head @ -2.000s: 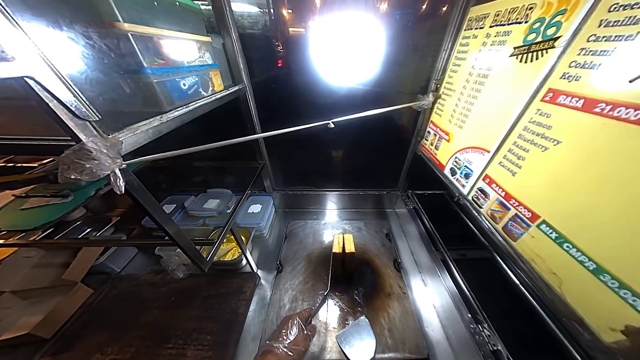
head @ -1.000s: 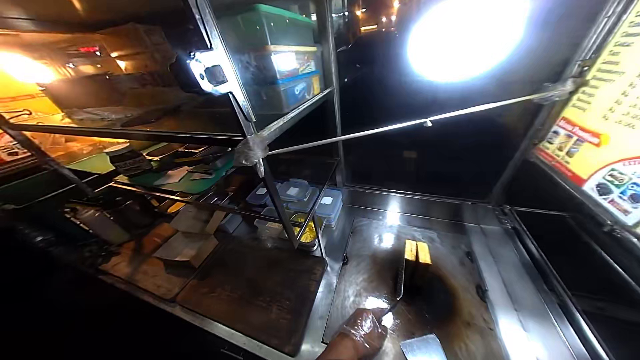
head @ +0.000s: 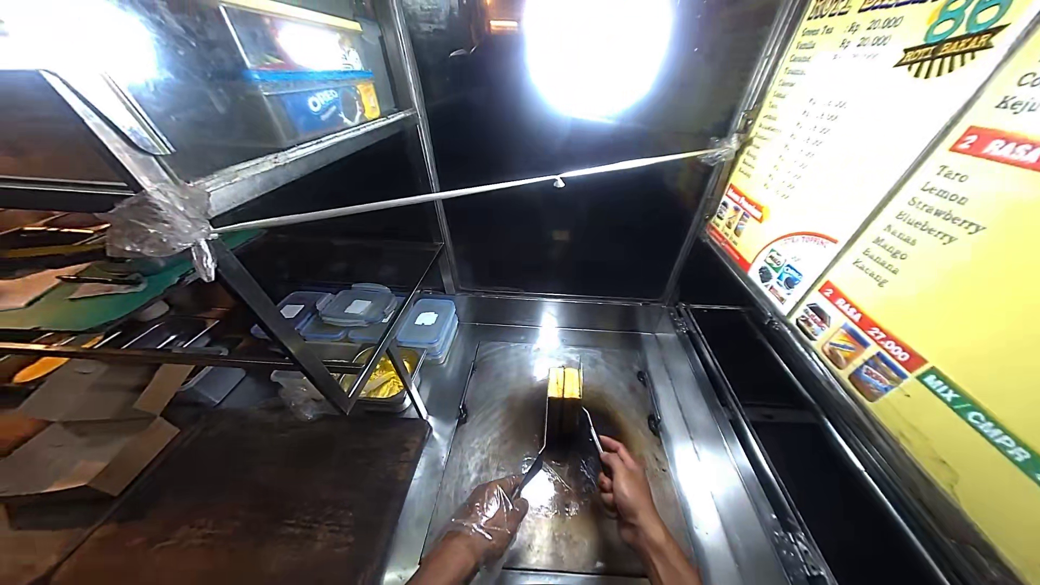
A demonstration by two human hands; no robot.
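Two yellow-topped slabs of bread [head: 565,383] stand side by side on the steel griddle [head: 504,422], with dark scorched metal around them. My left hand [head: 490,513], in a clear plastic glove, is closed on the dark handle of a metal spatula [head: 542,448], whose blade lies along the bread's left side. In my bare right hand [head: 626,487] is the handle of a second metal spatula [head: 593,429], reaching to the bread's right side. Both blades are seen nearly edge-on, so their exact contact with the bread is hard to tell.
Left of the griddle are a dark wooden board [head: 268,496], an open cardboard box [head: 89,431], lidded plastic containers [head: 426,321] and a metal tub of yellow spread [head: 386,378]. A slanted metal frame [head: 276,325] stands near the griddle. A menu board [head: 918,244] is at the right.
My right hand has come into clear view over the griddle, holding a spatula at the bread's right side. A spatula blade lay near the griddle's front edge in the earlier frames. The view has swung.
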